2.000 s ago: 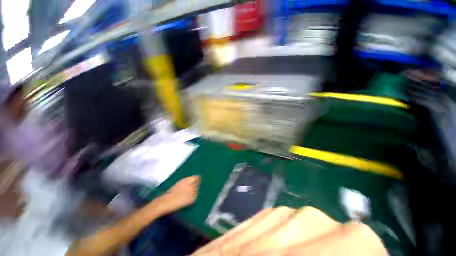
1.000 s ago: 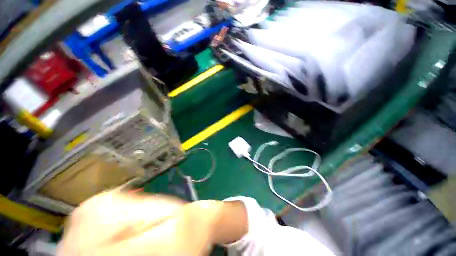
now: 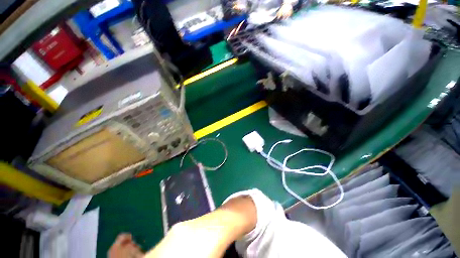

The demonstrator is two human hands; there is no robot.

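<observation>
A flat dark plate with a silver frame [image 3: 185,194] lies on the green mat before the tester, with a small white bit on top. A thin brownish cable loops from the tester to its far end. My right hand [image 3: 194,236] reaches in from the lower right over the plate's near end; its fingers are cut off by the bottom edge, so its grip is hidden. My left hand [image 3: 125,247] is small and blurred at the bottom edge, left of the plate; its fingers are not clear. No held thing shows.
A large grey tester [image 3: 118,118] stands at the left, an orange-red stick [image 3: 144,173] before it. White papers [image 3: 83,232] lie lower left. A white charger [image 3: 253,141] with coiled cable lies right. A black bin [image 3: 323,118] holds whitish sleeves; more sleeves [image 3: 373,216] stand lower right.
The view has swung right from the tester towards the bin, then steadied. The plate, hidden behind my right hand a second ago, shows again as that hand sits lower. My left hand is back in view.
</observation>
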